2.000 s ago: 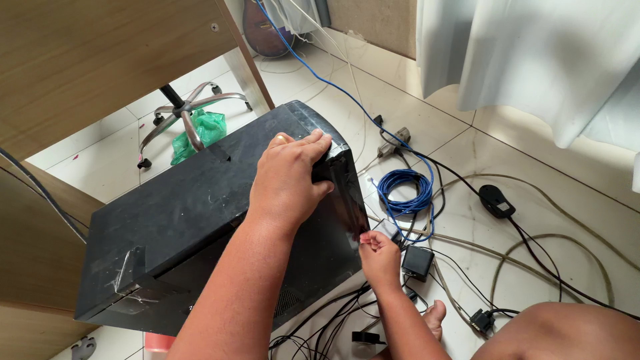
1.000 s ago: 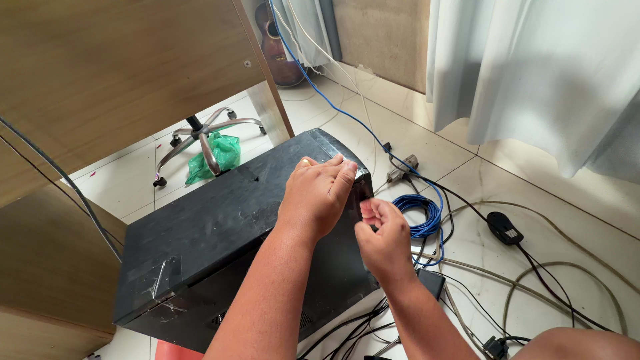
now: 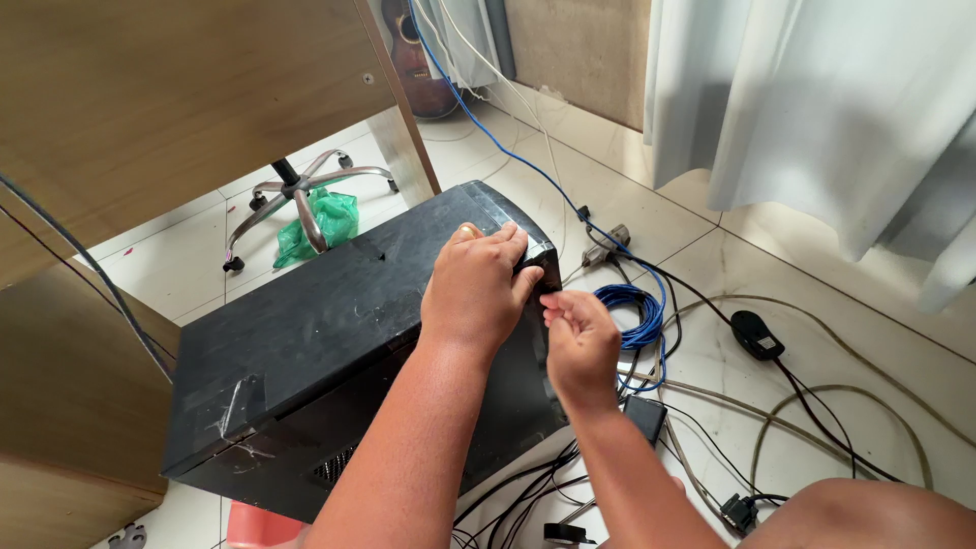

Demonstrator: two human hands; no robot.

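Observation:
A black computer tower case point(image 3: 320, 305) stands tilted on the tiled floor, its front edge toward the right. My left hand point(image 3: 476, 286) rests on the top of the case near the front corner, fingers over a strip of clear tape. My right hand point(image 3: 581, 335) is at the front edge just below that corner, thumb and fingertips pinched together against it. Whether anything thin is between those fingertips cannot be told. More clear tape point(image 3: 232, 404) clings to the rear corner of the case.
Right of the case lie a coiled blue network cable point(image 3: 637, 313), a power strip point(image 3: 606, 244), a black adapter point(image 3: 644, 418) and a cable with a VGA plug point(image 3: 738, 512). Behind are a wooden desk point(image 3: 191, 91), a chair base point(image 3: 301, 187) and a green plastic bag point(image 3: 335, 217).
My right hand has moved up along the front edge of the case, closer to my left hand, which stays on the top corner. The view has shifted somewhat.

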